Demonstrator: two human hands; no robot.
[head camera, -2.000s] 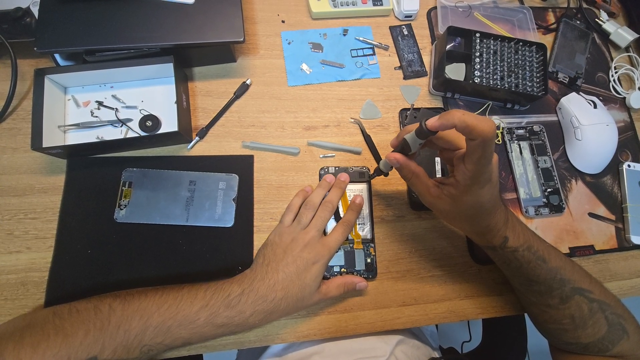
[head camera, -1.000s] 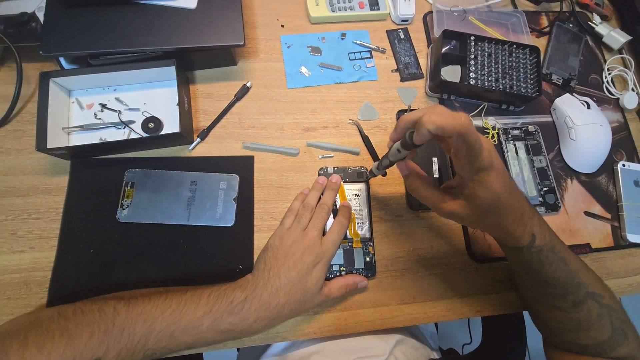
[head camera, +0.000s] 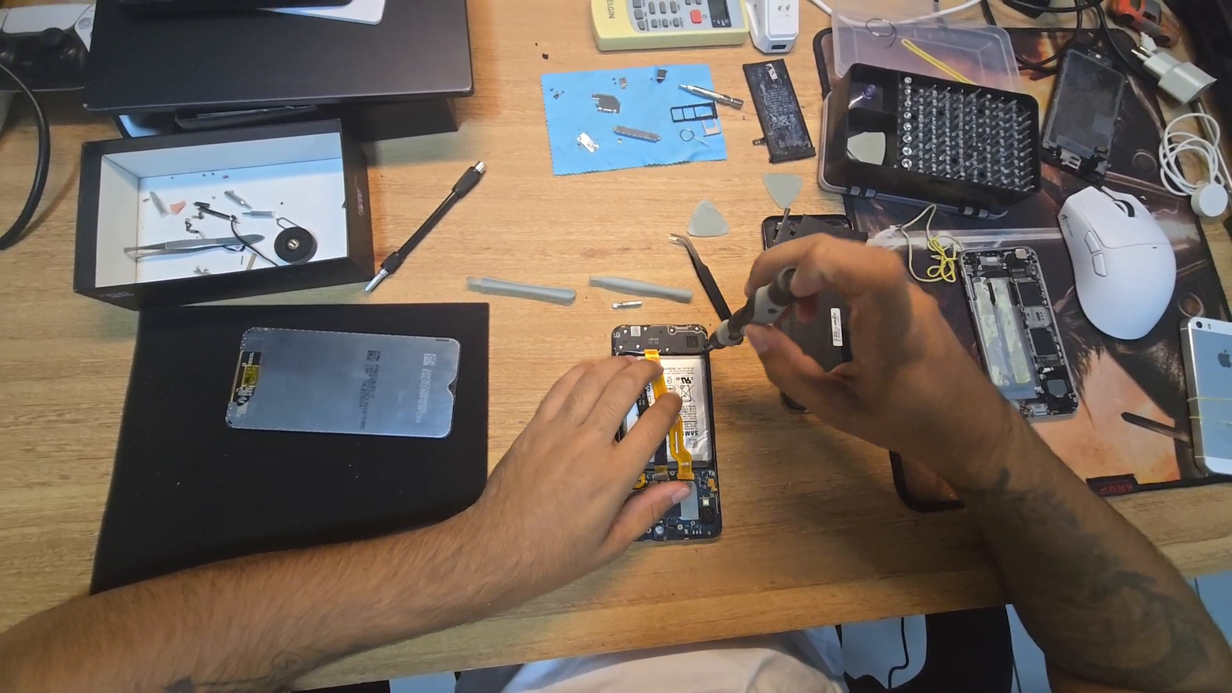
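Observation:
An opened smartphone (head camera: 695, 419) lies on the wooden table, its battery, yellow flex cables and circuit board showing. My left hand (head camera: 602, 448) rests flat over its left side, fingers on the battery and cables, and partly covers it. In my right hand (head camera: 828, 327) is a precision screwdriver (head camera: 756, 313), held tilted, its tip at the upper right corner of the phone. Whether the tip sits in a screw cannot be told. Bent-tip tweezers (head camera: 707, 279) lie just above that corner. Behind my right hand is a dark phone back cover (head camera: 808, 231), partly hidden.
A screen panel (head camera: 346, 383) lies on a black mat (head camera: 183, 500) at left. Beyond are a parts box (head camera: 356, 212), a blue cloth (head camera: 630, 159) with small parts, grey pry tools (head camera: 522, 291), a bit case (head camera: 962, 135), another opened phone (head camera: 1018, 332) and a white mouse (head camera: 1118, 260).
The screwdriver in my right hand leans more to the right than one second ago, and the fingers have shifted on its handle. My left hand stays on the phone.

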